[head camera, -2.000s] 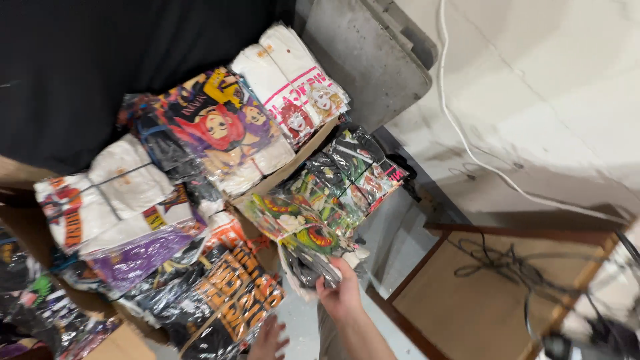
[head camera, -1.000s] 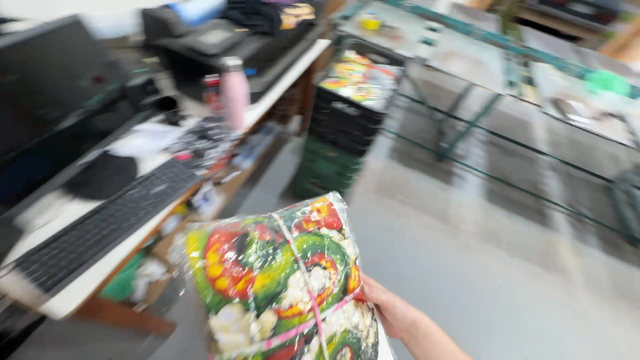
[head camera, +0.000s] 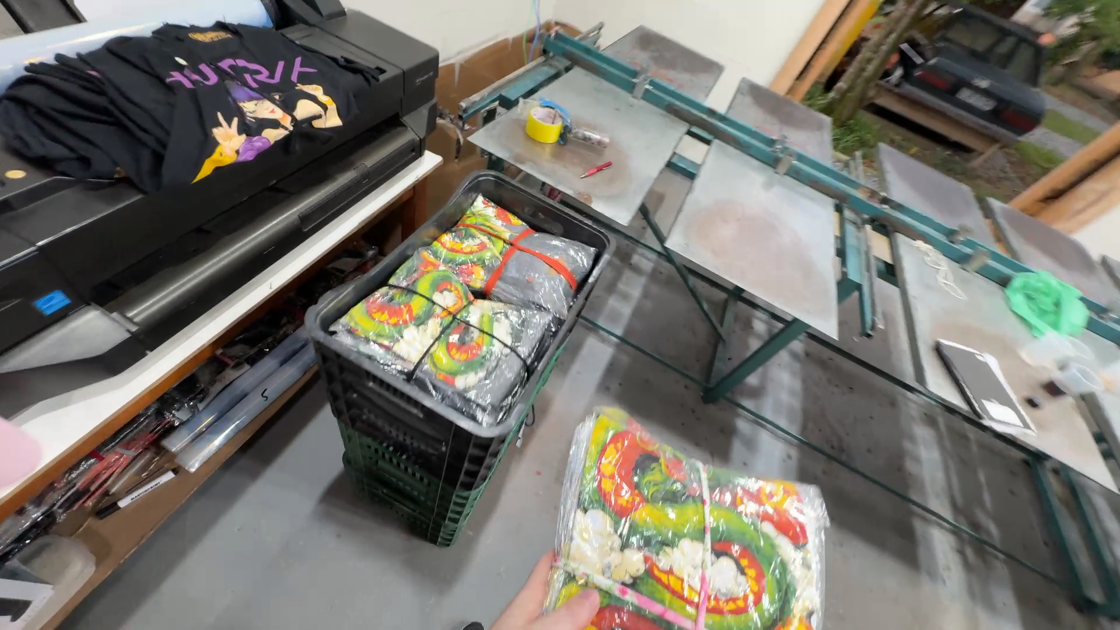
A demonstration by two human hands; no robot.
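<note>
My left hand (head camera: 551, 604) enters at the bottom edge and grips the left side of a bundle of folded printed garments in clear plastic (head camera: 691, 534). Its thumb lies over the top face. A pink-and-white patterned tie crosses the bundle, which shows green, red, yellow and white print. My right hand is out of view. Ahead and to the left, a black plastic crate (head camera: 402, 394) holds similar wrapped bundles, one with a red tie (head camera: 529, 262) and one with black ties (head camera: 446, 341). The black crate stands on a green crate (head camera: 398, 486).
On the left, a large-format printer (head camera: 262, 201) bears black printed shirts (head camera: 201, 96), above a shelf of wrapped items. A green metal frame with flat grey platens (head camera: 757, 232) runs along the right, carrying yellow tape (head camera: 544, 124), a red pen (head camera: 596, 170) and green plastic (head camera: 1046, 304).
The view has swung from the boxes of garments to the crate and platens. The bundle was held by my right hand one second ago; now my left hand grips it.
</note>
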